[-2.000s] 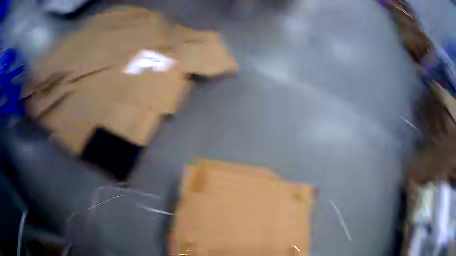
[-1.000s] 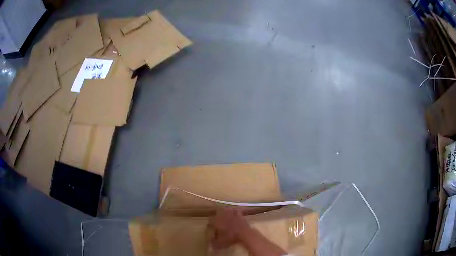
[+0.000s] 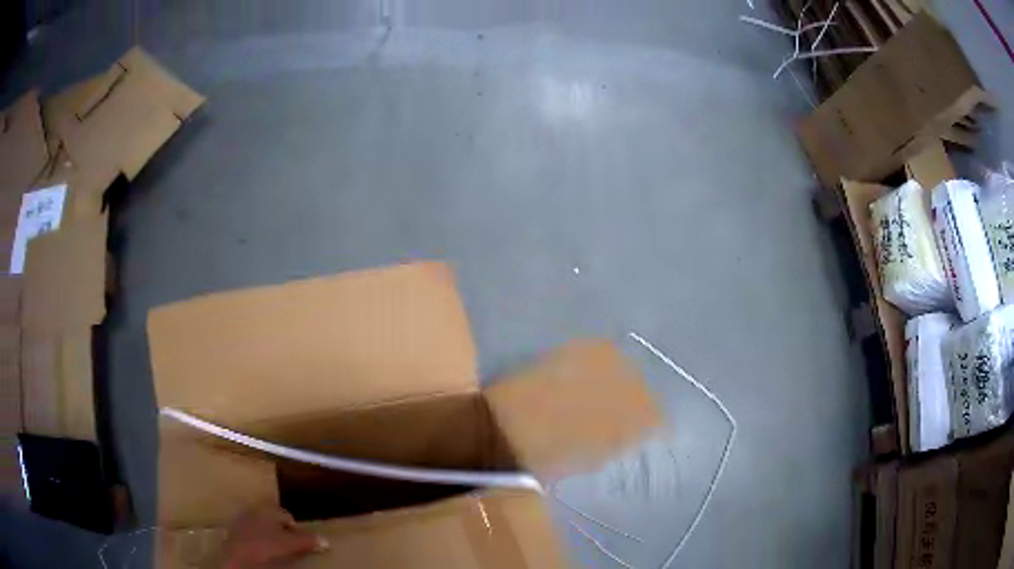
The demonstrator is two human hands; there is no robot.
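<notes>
An open brown carton [image 3: 367, 545] stands on the floor at the bottom, left of centre. Its back flap [image 3: 317, 339] is up and its right flap [image 3: 578, 406] is spread outward and blurred. Its inside looks dark; contents cannot be made out. A white strapping band [image 3: 345, 463] crosses over the opening, and a loop of it [image 3: 728, 428] stands out on the right. My left hand [image 3: 272, 539], cut off by the bottom edge and slightly blurred, holds the near flap by the opening. My right hand is out of the picture.
Flattened cartons [image 3: 67, 267] with a white paper [image 3: 40, 222] and a black square sheet [image 3: 67, 480] lie at the left. At the right are white wrapped packs [image 3: 958, 367] in a carton, a cardboard piece [image 3: 890, 100] and white strap pieces [image 3: 817, 50].
The view has turned right, so the carton appears further left. Its opening now shows and its right flap is spread out. The hand and forearm over its middle are gone; a hand shows at its near left.
</notes>
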